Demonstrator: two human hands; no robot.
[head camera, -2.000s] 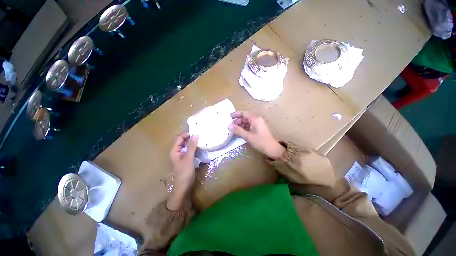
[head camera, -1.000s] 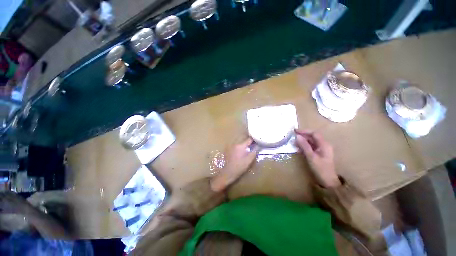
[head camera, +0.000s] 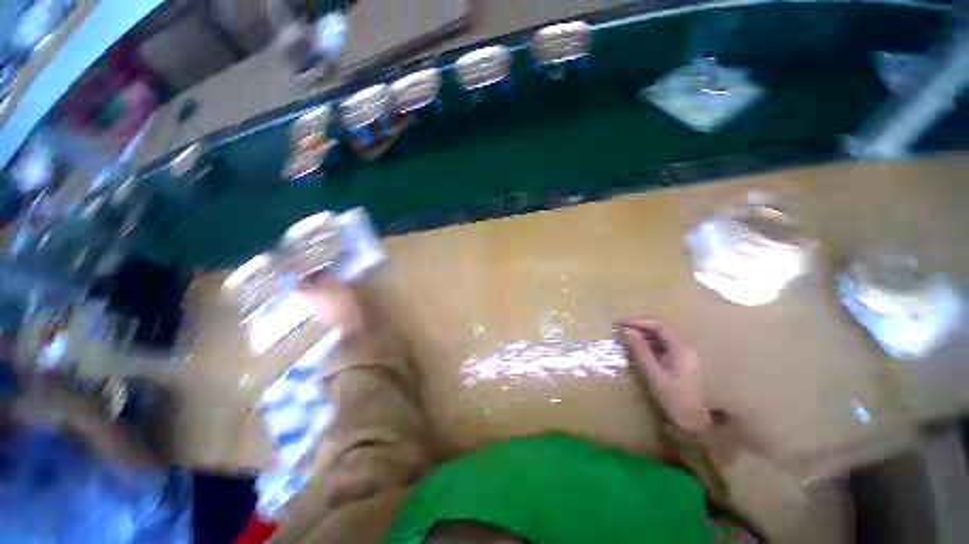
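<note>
The picture is blurred by motion. My left hand (head camera: 338, 306) is at the left of the bench, with its fingers at the edge of a white piece (head camera: 282, 323) under a pale round top (head camera: 255, 285); it appears to grip this piece. Another round patterned top (head camera: 312, 238) stands just behind it, beside a white plate (head camera: 361, 242). My right hand (head camera: 667, 372) is over the bench right of centre, fingers curled, with nothing visible in it. Shiny loose bits (head camera: 544, 359) lie between my hands.
Two wrapped disc stacks (head camera: 748, 260) (head camera: 901, 308) stand on the right of the cardboard-covered bench (head camera: 499, 255). Round-topped units (head camera: 482, 66) and a white pegged jig (head camera: 703, 96) are on the green belt (head camera: 457, 149). A blurred person in blue (head camera: 85, 483) is at lower left.
The white piece has left the centre of the bench, uncovering the shiny bits. My left hand has moved left to the round-topped units. My right hand has let go. The view has shifted.
</note>
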